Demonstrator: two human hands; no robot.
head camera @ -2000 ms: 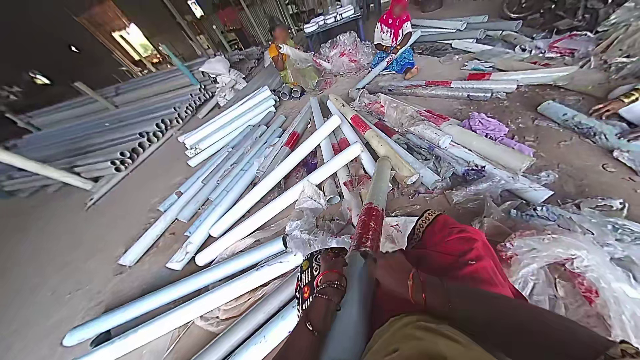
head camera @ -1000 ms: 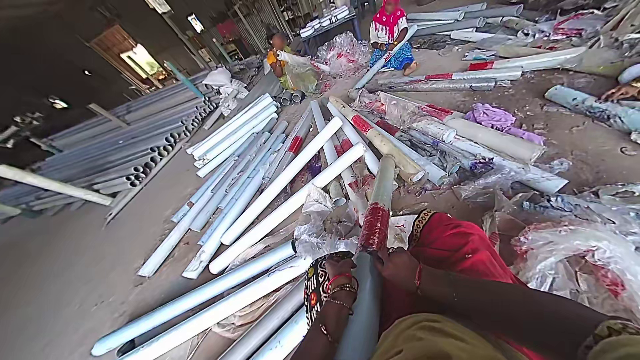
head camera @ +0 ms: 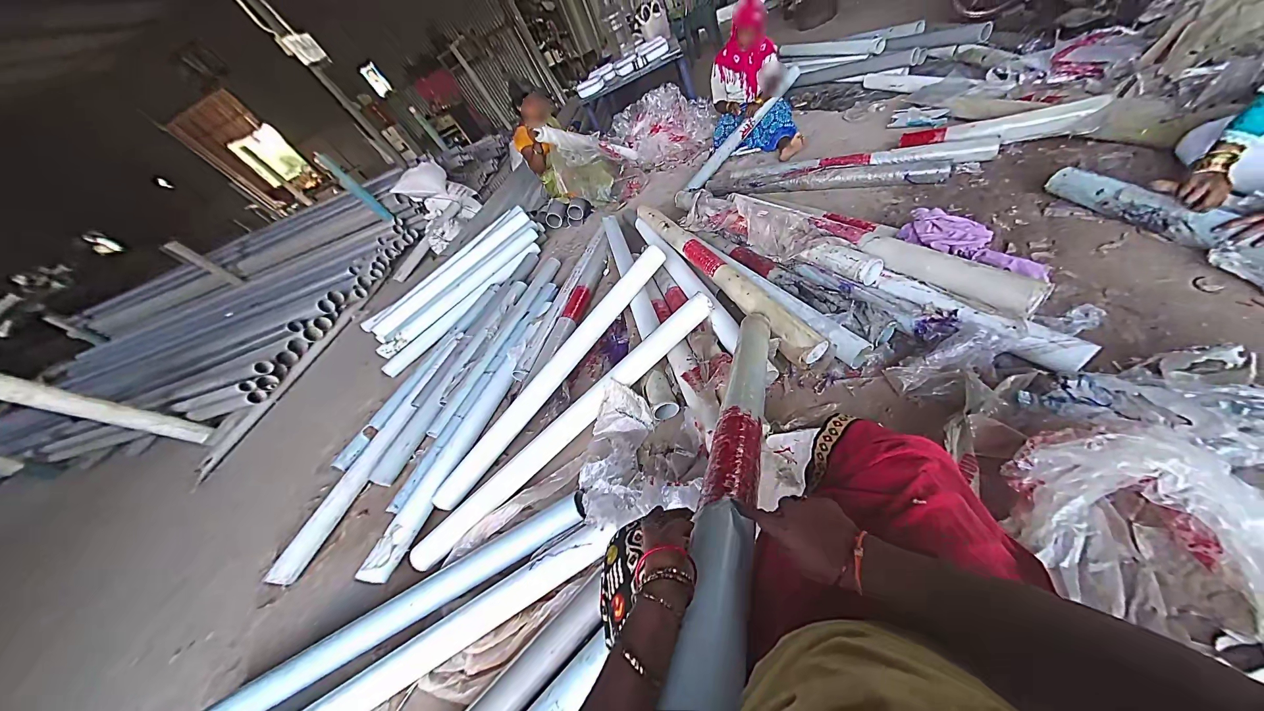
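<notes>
A grey plastic pipe (head camera: 719, 602) with a red band (head camera: 734, 454) lies lengthwise across my lap, its far end pointing away from me. On its left side, just below the band, is my left hand (head camera: 668, 538), with bangles at the wrist. My right hand (head camera: 805, 538) is against the pipe's right side, fingers at the lower edge of the band; its exact grip is unclear. Crumpled clear plastic film (head camera: 632, 464) sits left of the band. Beneath the pipe is red patterned cloth (head camera: 913, 494) over my leg.
White and pale blue pipes (head camera: 553, 434) lie to the left. A cream pipe with a red band (head camera: 741, 286) is ahead. Clear plastic sheeting (head camera: 1116, 523) is heaped at right. Purple cloth (head camera: 948, 232) lies beyond. Two people sit at the back; another person's hands (head camera: 1207, 188) touch a pipe at right.
The view has shifted slightly. My hands stay near the lower edge of the red band. The seated person in pink at the back holds a pipe at a changed angle.
</notes>
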